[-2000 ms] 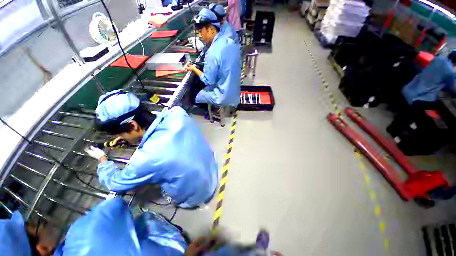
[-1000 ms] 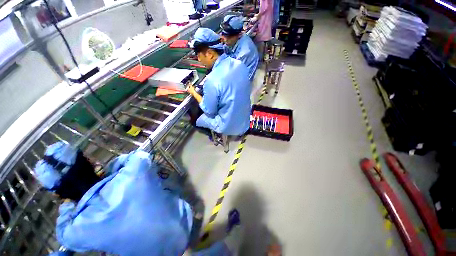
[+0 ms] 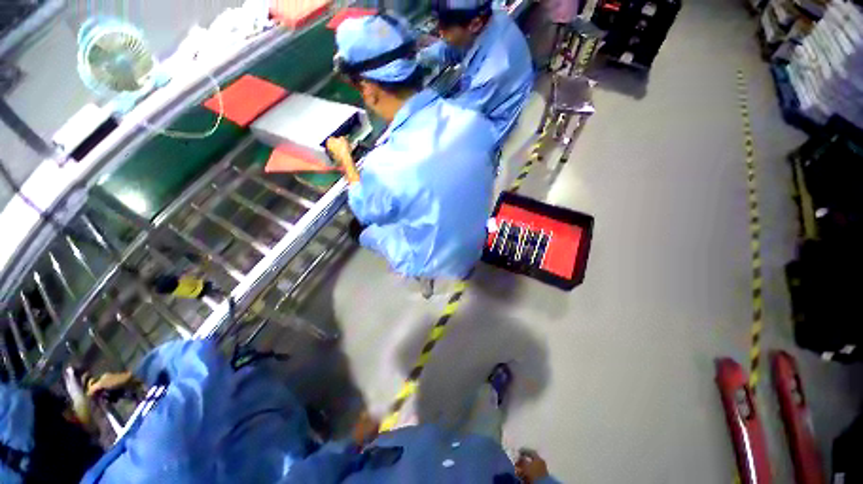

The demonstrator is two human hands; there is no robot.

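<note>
My right hand (image 3: 532, 466) is bare and small at the bottom edge, partly cut off; its grip is unclear. My left hand (image 3: 366, 430) seems to show as a blurred patch beside my blue smock (image 3: 435, 461); its fingers cannot be made out. Neither hand touches the line. A black floor tray (image 3: 585, 248) with red lining and several slim pale parts lies on the floor ahead. Beyond the near seated worker, a silver-grey metal chassis (image 3: 301, 123) lies on the line by red sheets (image 3: 248, 99), with that worker's hand at its open end.
A worker (image 3: 213, 416) bends over the roller conveyor (image 3: 227, 227) at lower left. Another worker (image 3: 426, 180) sits ahead, left of the yellow-black floor stripe (image 3: 437, 331). A metal stool (image 3: 571, 97) stands behind. Red pallet truck forks (image 3: 743, 421) and black bins (image 3: 833, 284) are at right.
The view has moved forward along the aisle. The tray and seated worker appear closer. The bending worker has shifted to the lower left, and more of my smock and right hand shows at the bottom.
</note>
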